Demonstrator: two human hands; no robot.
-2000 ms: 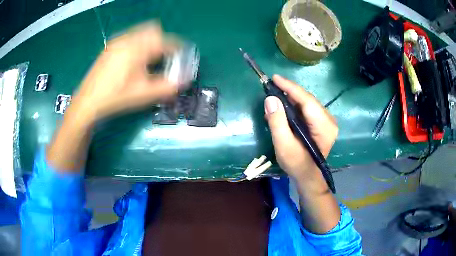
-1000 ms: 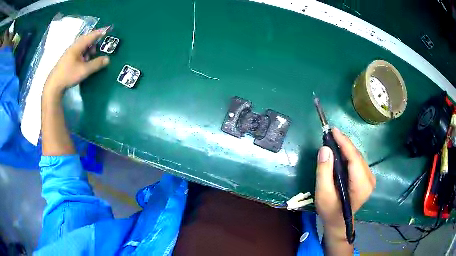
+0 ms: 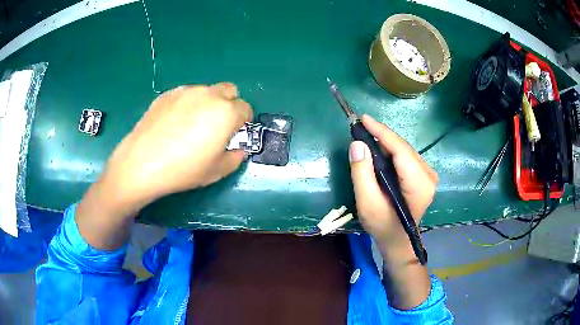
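My left hand holds a small device housing with silver-white parts at the centre of the black soldering jig. The hand hides the jig's left half. My right hand holds the black soldering iron like a pen, its tip pointing up and away, clear of the jig. One spare housing lies on the green bench at the left.
A tan ring-shaped pot with whitish scraps stands beyond the iron. A black fan, tweezers and a red tool tray are at right. White connectors lie at the bench edge. A plastic sleeve lies far left.
My left hand has moved from the spare housings to the jig and now holds one; one spare remains at left. The view has turned. My right hand still holds the iron.
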